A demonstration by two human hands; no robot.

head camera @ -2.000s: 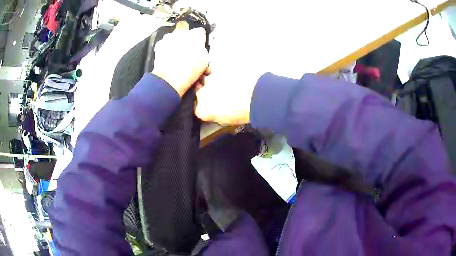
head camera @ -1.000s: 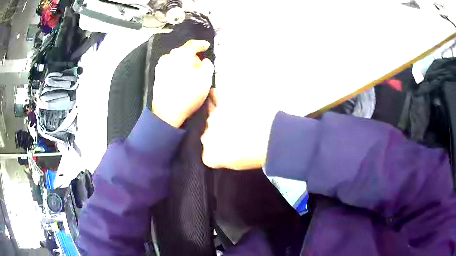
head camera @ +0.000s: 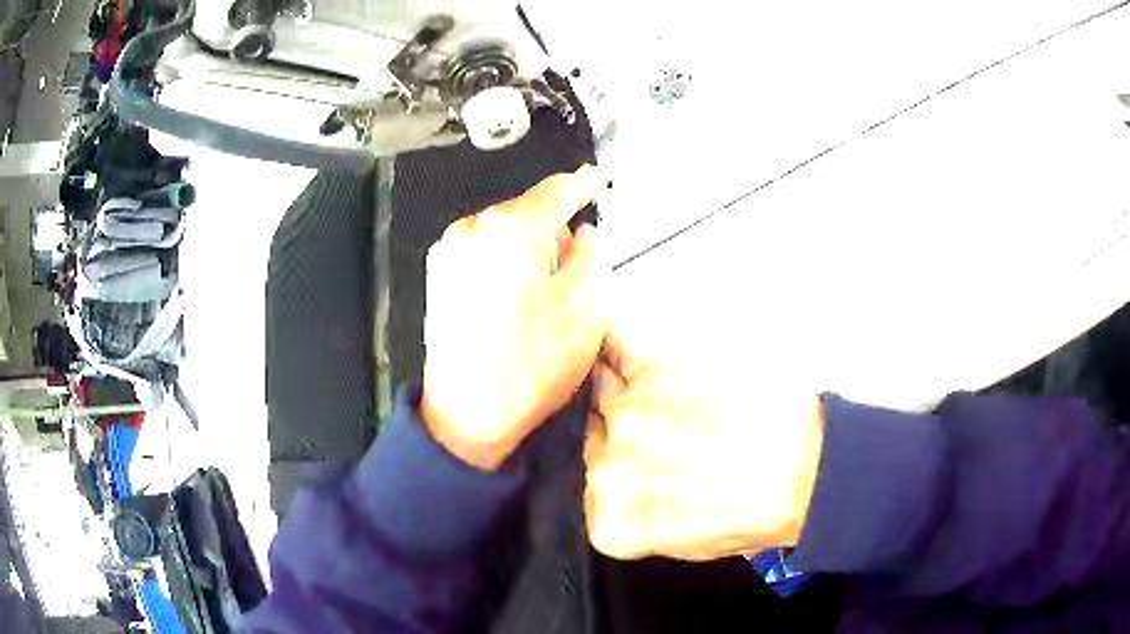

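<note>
A black padded mesh panel lies lengthwise on the white table, with a green-brown strip running along it. Its far end sits at the sewing machine's head. My left hand lies on the panel, its fingertips pinching the right edge just below the machine's round parts. My right hand is right behind it, fingers curled around the same edge. The needle and presser foot cannot be made out. Both hands are overexposed, and my left sleeve hides part of the panel.
The white table extends to the right, with a thin dark seam across it. Grey and dark bag pieces are piled at the left. Dark pieces and blue items stand at the lower left. A dark area shows beyond the table's right edge.
The view has shifted so more of the machine head shows. Both hands and the panel appear lower and further right in the picture. Both hands stay on the panel's edge.
</note>
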